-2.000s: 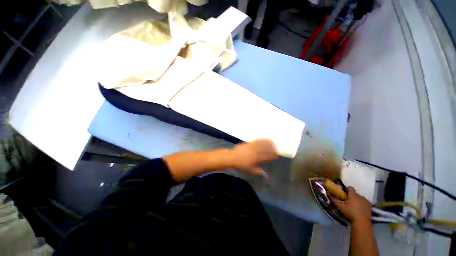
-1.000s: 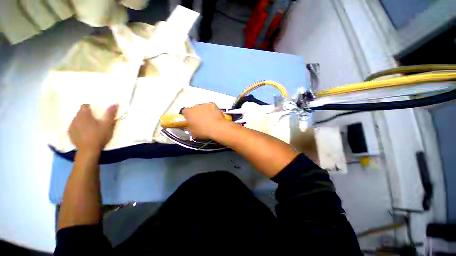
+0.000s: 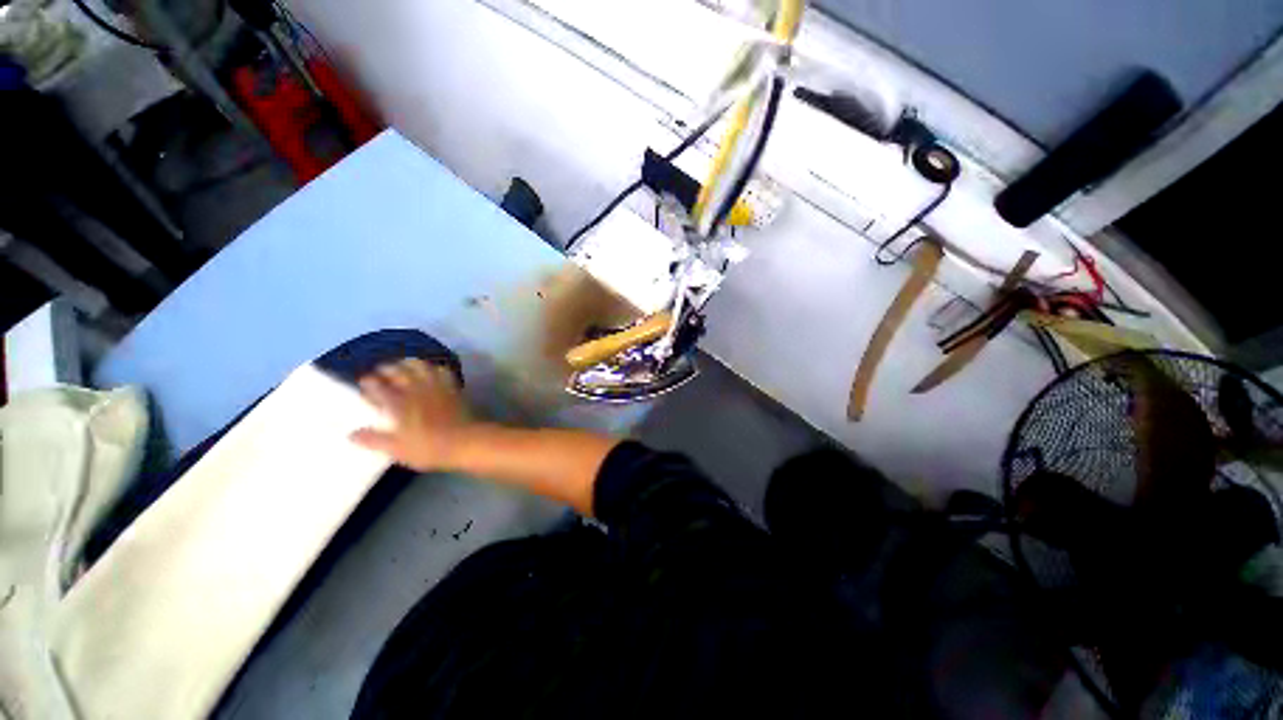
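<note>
The cream jacket sleeve (image 3: 232, 521) lies flat along the navy padded board (image 3: 387, 349), whose rounded end shows beyond the sleeve end. My right hand (image 3: 411, 415) lies palm down on the sleeve end, slightly blurred, with fingers apart and the thumb towards me. My left hand is out of view. The steam iron (image 3: 630, 360) stands unheld near the table's right corner, its yellow-tan handle up. More of the jacket is bunched at the left edge of the view.
The light blue table (image 3: 303, 267) has a brown scorch stain near the iron. Yellow, white and black lines (image 3: 739, 141) rise from the iron. A white pad (image 3: 619, 260) is beyond it. A white wall with a ledge, a black fan (image 3: 1168, 464) and red equipment (image 3: 289, 113) stand around.
The view has swung right. My right hand has let go of the iron, which now stands at the table's right end, and lies on the sleeve end. My left hand has left the view.
</note>
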